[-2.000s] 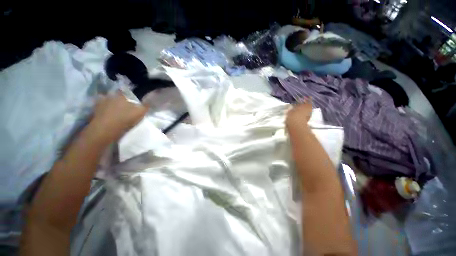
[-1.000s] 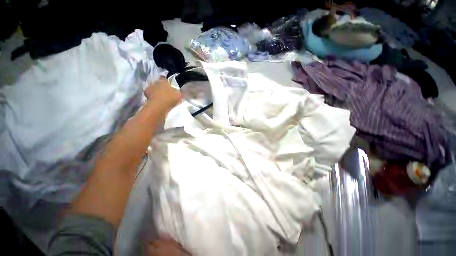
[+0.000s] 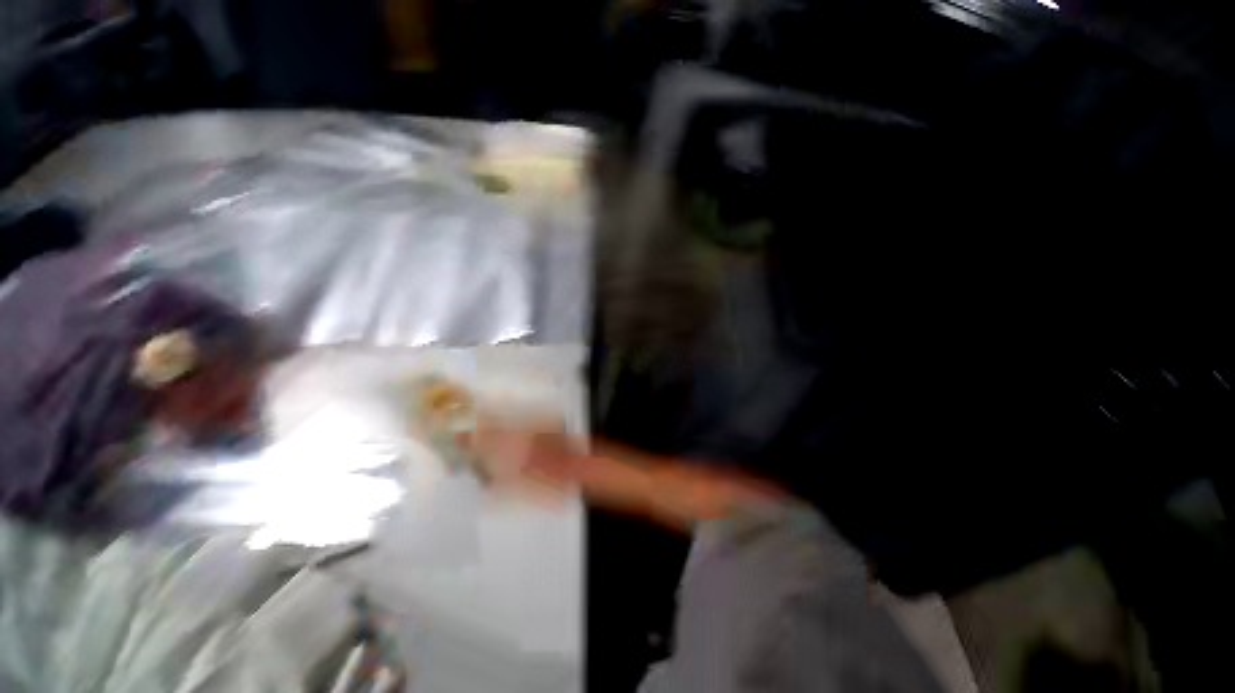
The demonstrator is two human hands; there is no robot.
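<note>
The view is strongly blurred. My right hand (image 3: pixel 522 460) reaches in from the right over the pale table (image 3: pixel 528 582). Its fingertips are at a small orange-brown thing (image 3: pixel 440 402), perhaps the small plastic bag; whether the hand grips anything cannot be told. Part of the white shirts (image 3: pixel 203 609) shows at the lower left, with dark thin shapes, perhaps hanger hooks, at their right end. My left hand is not in view.
Shiny clear plastic sleeves (image 3: pixel 298 487) lie left of my hand. A reddish bottle (image 3: pixel 210 406) stands or lies by the purple striped shirt (image 3: pixel 54 379). Large clear poly bags (image 3: pixel 406 264) lie farther back. The table's right edge runs beneath my wrist, with dark floor area beyond.
The view has swung right, so the white shirts have shifted to the lower left. My left hand has left the picture. My right hand now extends over the table's right part.
</note>
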